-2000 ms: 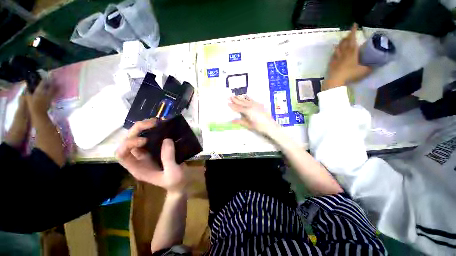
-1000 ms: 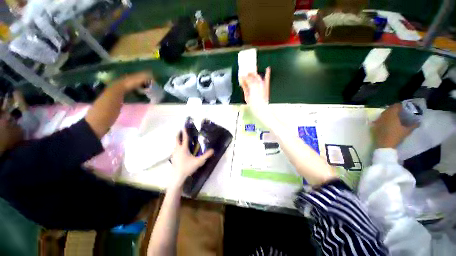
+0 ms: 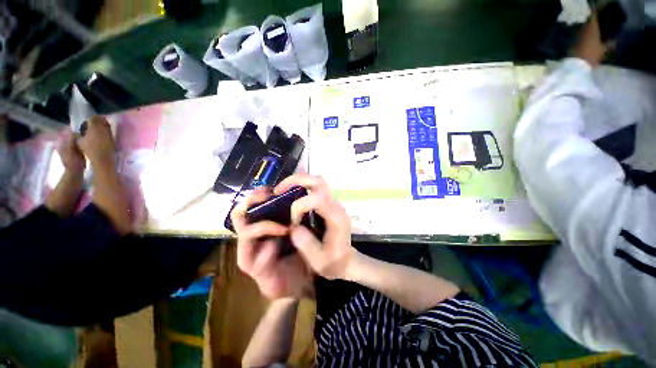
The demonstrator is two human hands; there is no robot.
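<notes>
My left hand (image 3: 266, 255) and my right hand (image 3: 327, 233) are together at the bench's front edge. Both grip a small black retail box (image 3: 279, 208), largely covered by the fingers. Just beyond it, open black boxes (image 3: 243, 162) with a blue-orange detail lie on the bench, flaps up. A black box with a white paper standing from it (image 3: 361, 43) is on the belt. Bagged products (image 3: 277, 44) in pale sleeves stand in a row on the belt to its left, with one more (image 3: 180, 68) apart from the row.
The printed work-surface sheet (image 3: 388, 180) covers the bench right of my hands. Small white boxes (image 3: 231, 93) sit behind the open black boxes. A brown carton (image 3: 234, 309) is below the bench. A coworker's hands (image 3: 90, 147) are at left; a white-sleeved coworker (image 3: 568, 144) is at right.
My right hand has come back from the belt to join my left on a black box. The box with white paper now stands on the belt. The view has shifted, and both coworkers' arms have moved.
</notes>
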